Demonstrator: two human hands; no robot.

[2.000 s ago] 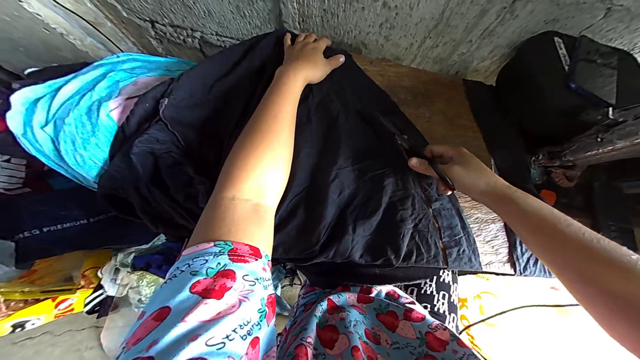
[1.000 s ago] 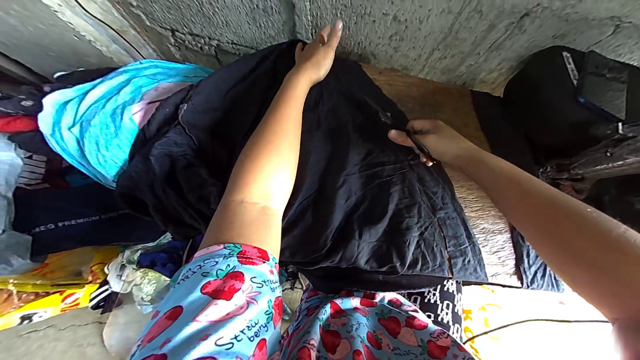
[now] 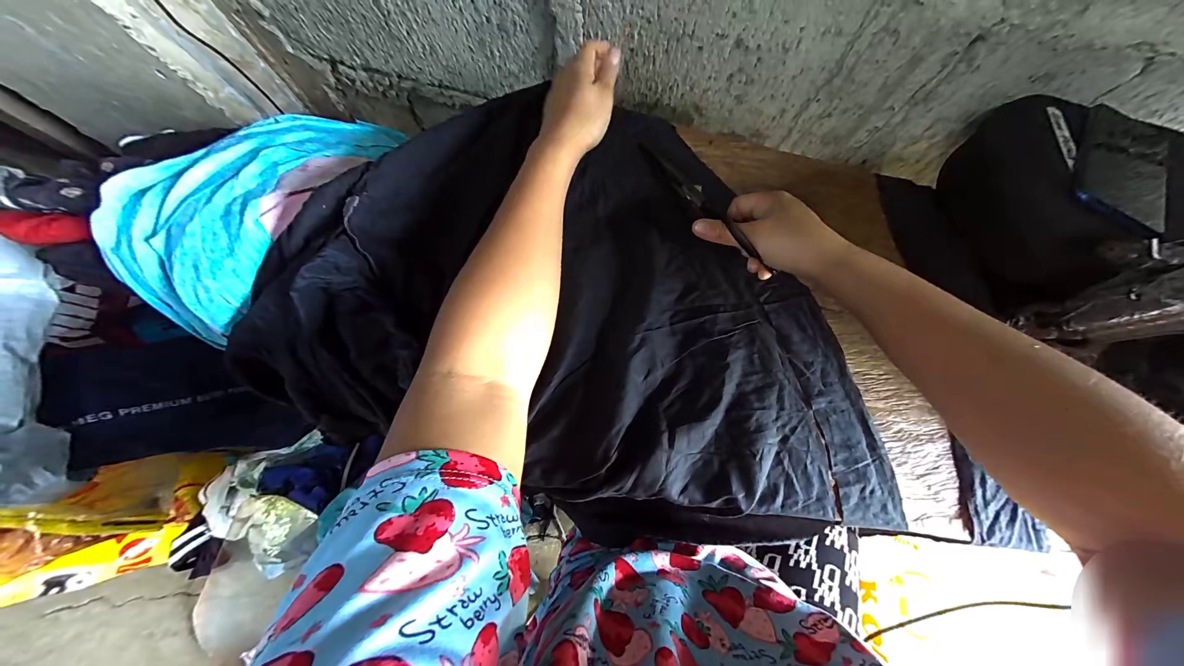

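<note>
Black fabric [image 3: 647, 370] lies spread over a wooden board, with a long cut running up from its lower right edge. My right hand [image 3: 782, 236] is closed around the dark handles of scissors [image 3: 689, 190], whose blades point up and left over the cloth near its right side. At the top edge of the fabric, close to the wall, rests my left hand [image 3: 583, 97]; its fingers are bent, and whether they pinch the cloth cannot be told.
A rough concrete wall [image 3: 740, 65] borders the far side. Turquoise cloth [image 3: 176, 222] and piled clothes lie at left, plastic bags [image 3: 111, 490] below them. On the right are a black covered object [image 3: 1008, 185] and a dark machine-like part [image 3: 1110, 296]. The wooden board [image 3: 795, 176] shows beside the fabric.
My right hand has moved with the scissors up along the fabric, away from my body. My left hand has gone from lying spread on the cloth to bent fingers at its top edge.
</note>
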